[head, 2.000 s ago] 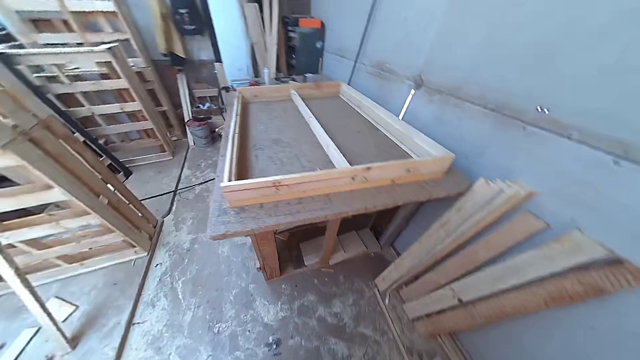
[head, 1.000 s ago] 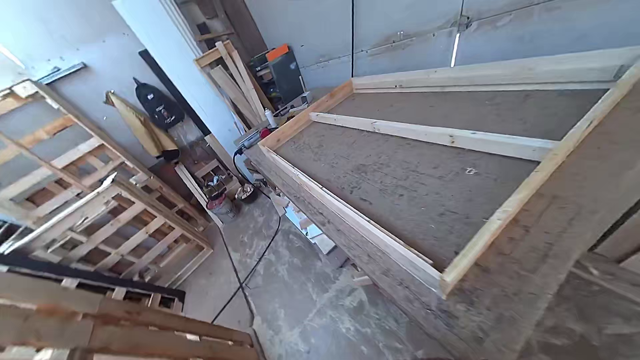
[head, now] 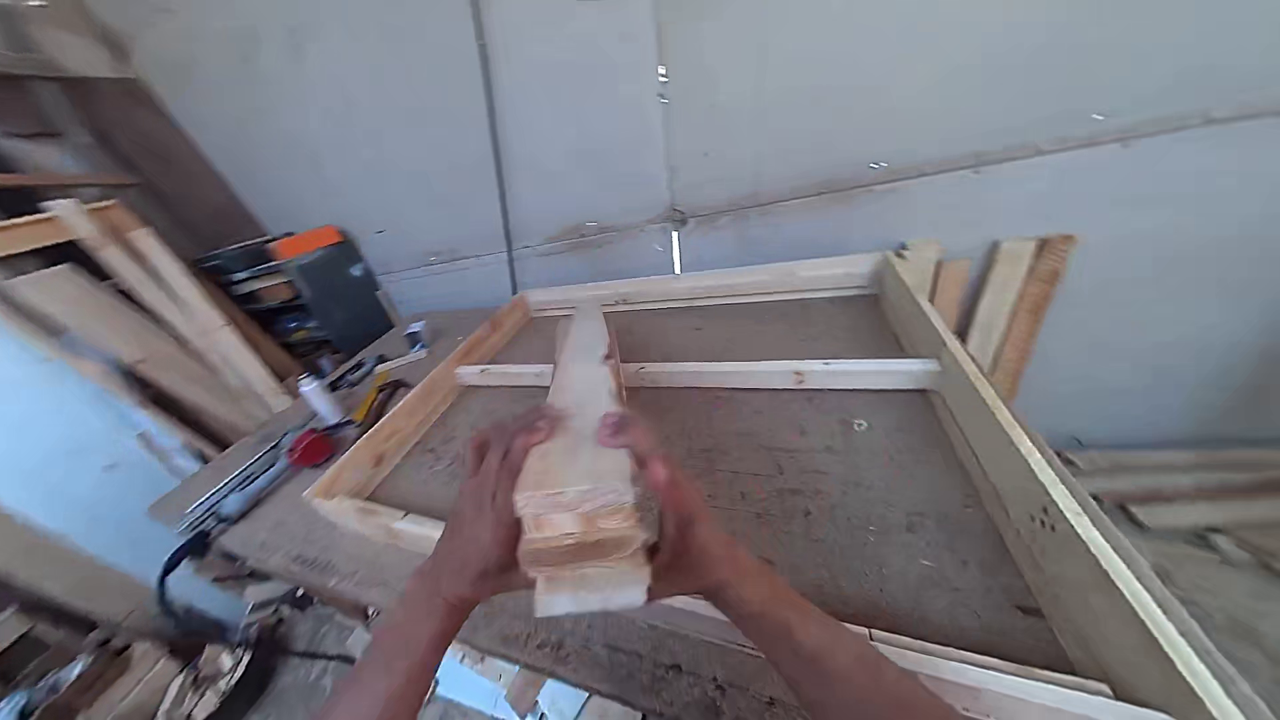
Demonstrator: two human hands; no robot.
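Observation:
Between my two hands is a stack of several short wooden boards [head: 585, 450], held lengthwise above the workbench with the cut ends toward me. My left hand [head: 490, 500] grips its left side and my right hand [head: 670, 510] its right side, thumbs on top. Beneath and beyond the stack, a large rectangular wooden frame [head: 1010, 450] lies on the bench [head: 780, 480]. A wooden crosspiece [head: 790, 375] runs inside the frame, partly hidden behind the stack.
An angle grinder [head: 270, 475] and a white bottle [head: 320, 398] lie at the bench's left end. A dark case with an orange part [head: 335, 290] and leaning planks [head: 170, 310] stand behind. More boards [head: 1015, 310] lean against the wall [head: 850, 100] at right.
Both hands have come into view, holding the stack of boards over the frame; neither earlier frame shows them. The view has swung around toward the bench and wall.

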